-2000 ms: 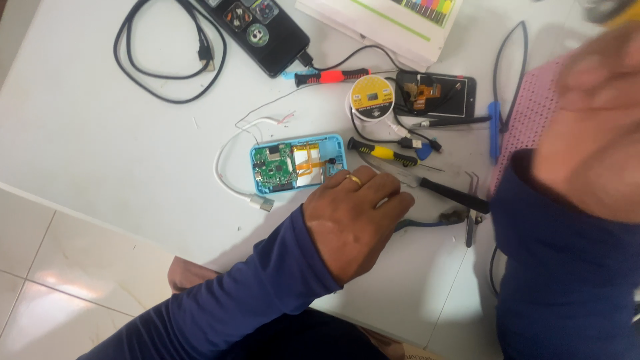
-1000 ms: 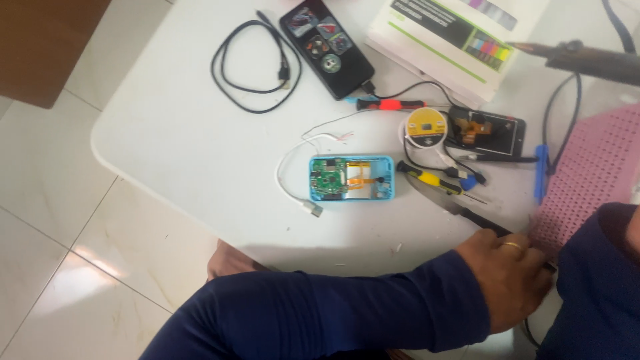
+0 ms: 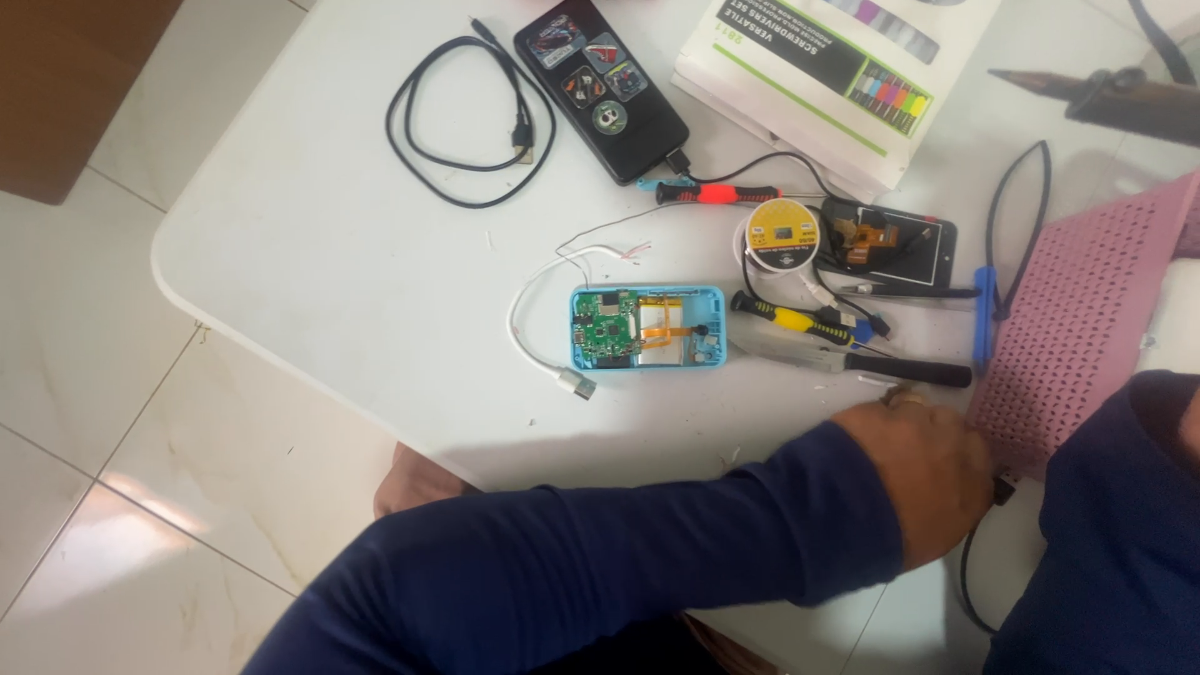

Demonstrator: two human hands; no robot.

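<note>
My left hand [image 3: 928, 473] rests near the table's edge beside the pink perforated basket; its fingers are hidden, so what it may hold cannot be told. Just above it lie a black-handled knife [image 3: 905, 367] and a yellow-and-black screwdriver [image 3: 795, 319]. My right hand is out of view; only its blue sleeve [image 3: 1116, 544] shows at the right. An opened light-blue case [image 3: 722, 328] holds a green circuit board [image 3: 609, 328] and a silver battery [image 3: 662, 333]. A white USB cable [image 3: 516, 314] with stripped wire ends curves around its left side.
A black power bank [image 3: 605, 94], a coiled black cable [image 3: 398, 122] and a screwdriver set box [image 3: 825, 75] lie at the back. Near a solder spool [image 3: 783, 234] are a red screwdriver [image 3: 717, 193] and a phone screen part [image 3: 923, 248]. A pink basket [image 3: 1078, 309] and a soldering iron [image 3: 1106, 98] are at right.
My left hand has moved right, from beside the blue case to the basket's edge. My right hand, seen at the right two seconds ago, has left the view. The view has shifted.
</note>
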